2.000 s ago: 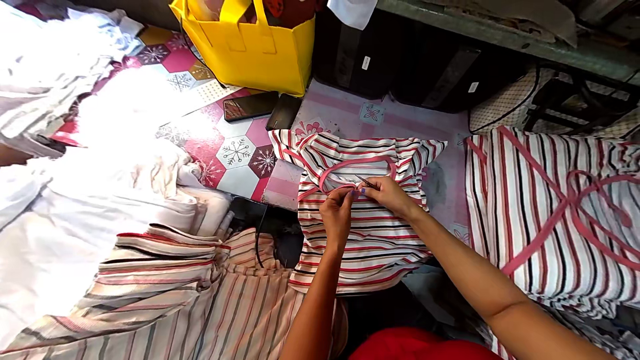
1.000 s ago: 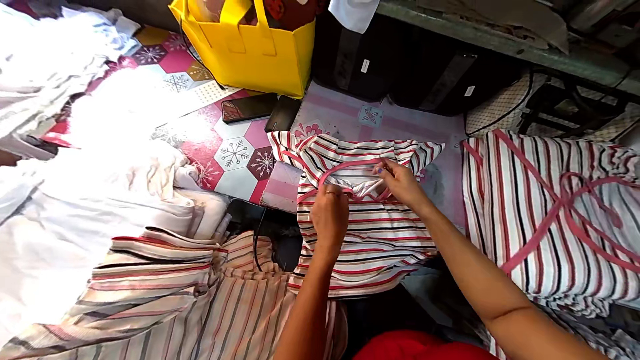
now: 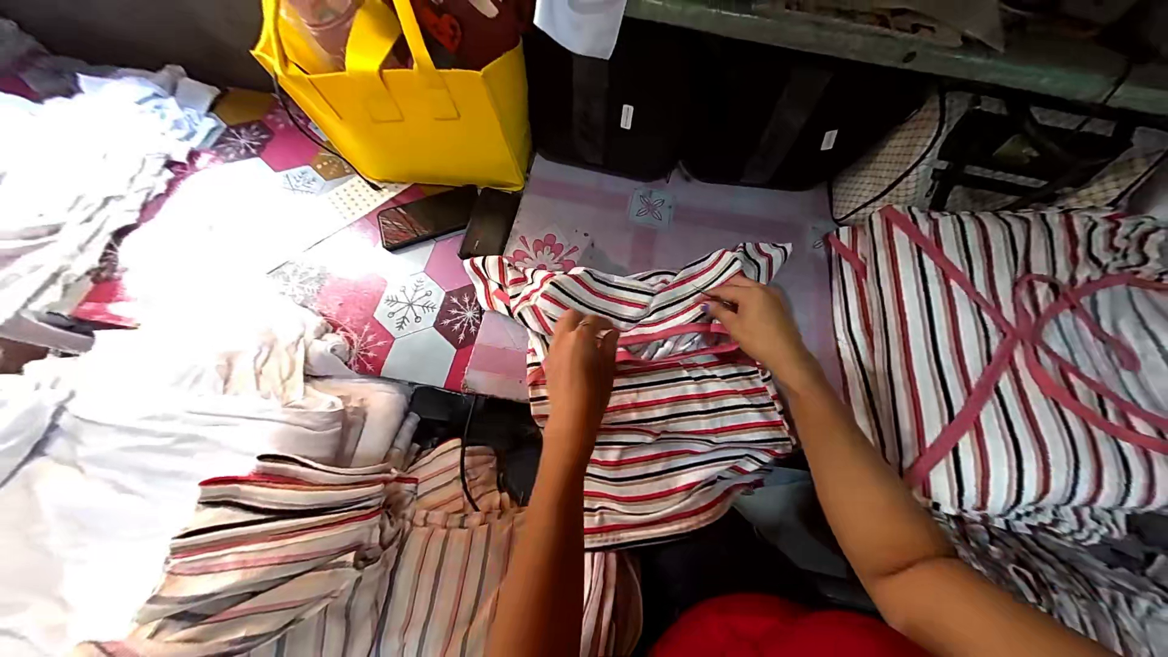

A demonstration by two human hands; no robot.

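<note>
A striped garment in white, red and black lies in front of me, its lower end over the surface's near edge. Pink trim runs across its neckline, and its upper part is folded over. On the left of the neckline my left hand pinches the fabric with curled fingers. My right hand has hold of the garment's upper right part, near the pink trim, with thumb and fingertips. The fabric between the two hands is slack and creased.
At the right lies a striped garment with pink ties. White cloths and striped fabric are heaped at the left. A yellow bag, a phone, a dark flat object and black cases stand or lie behind.
My hands have moved apart along the neckline, the right one toward the upper right of the garment. The upper fabric now folds down over part of the neck opening, which showed wider before.
</note>
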